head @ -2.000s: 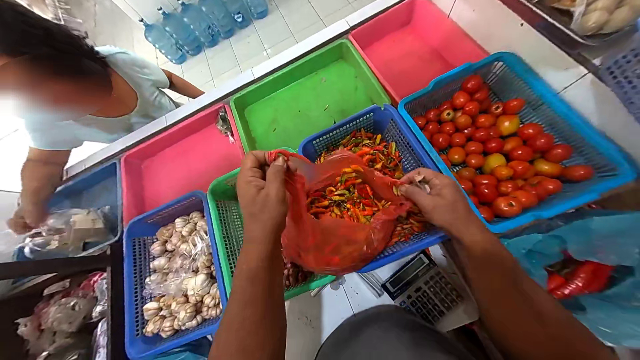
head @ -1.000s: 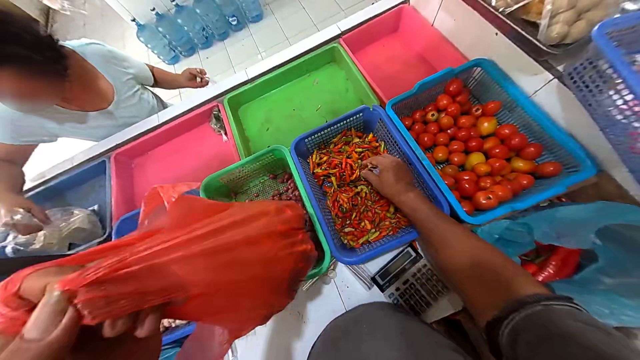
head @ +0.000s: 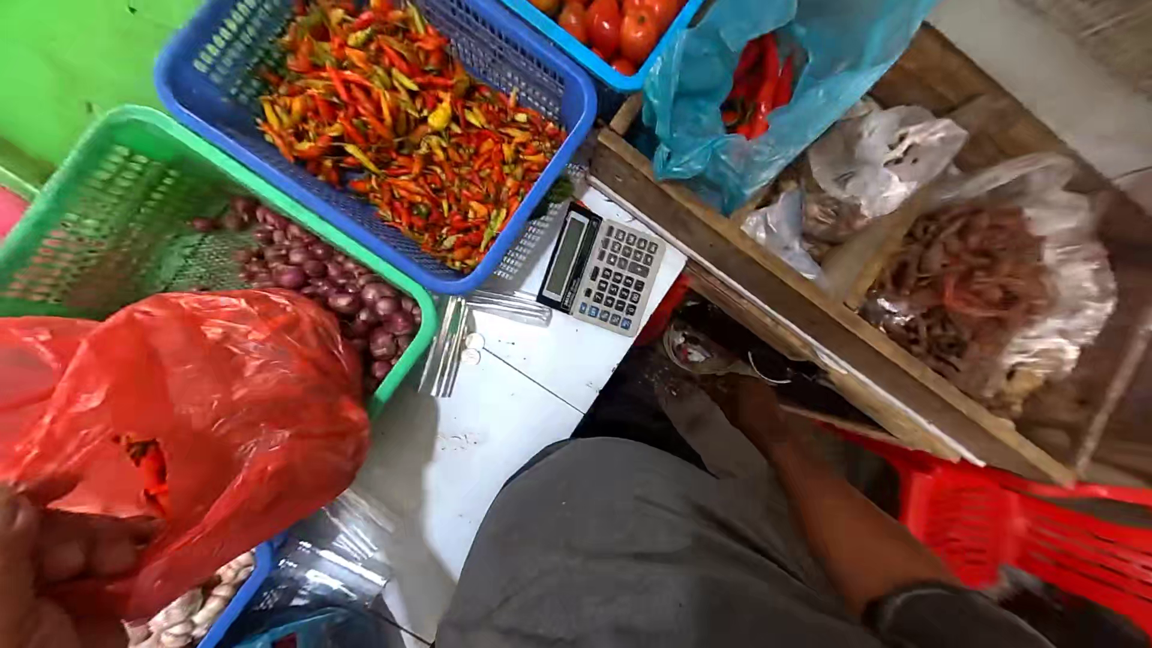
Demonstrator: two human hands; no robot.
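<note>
At the lower left my left hand [head: 76, 549] grips a red plastic bag [head: 225, 387], which hangs over a green basket [head: 409, 297] of shallots [head: 310, 261]. Some red chillies show at an opening in the bag. My right hand [head: 751, 400] reaches down into the dark gap under a wooden tray's edge; its fingers are too dark and hidden to read. A blue basket [head: 576, 117] holds small red and orange chillies [head: 396, 117]. Garlic [head: 193, 612] shows below the bag.
A calculator [head: 603, 270] lies on the white tiled counter [head: 504, 405] beside clear plastic bags [head: 445, 346]. The wooden tray [head: 765, 256] holds a blue plastic bag [head: 702, 99] with large red chillies and other bags. A red plastic crate [head: 972, 522] stands lower right; tomatoes [head: 621, 27] are above.
The view has swung down and right. My right hand has left the small chillies and moved down beside the counter. My left hand still holds the red bag.
</note>
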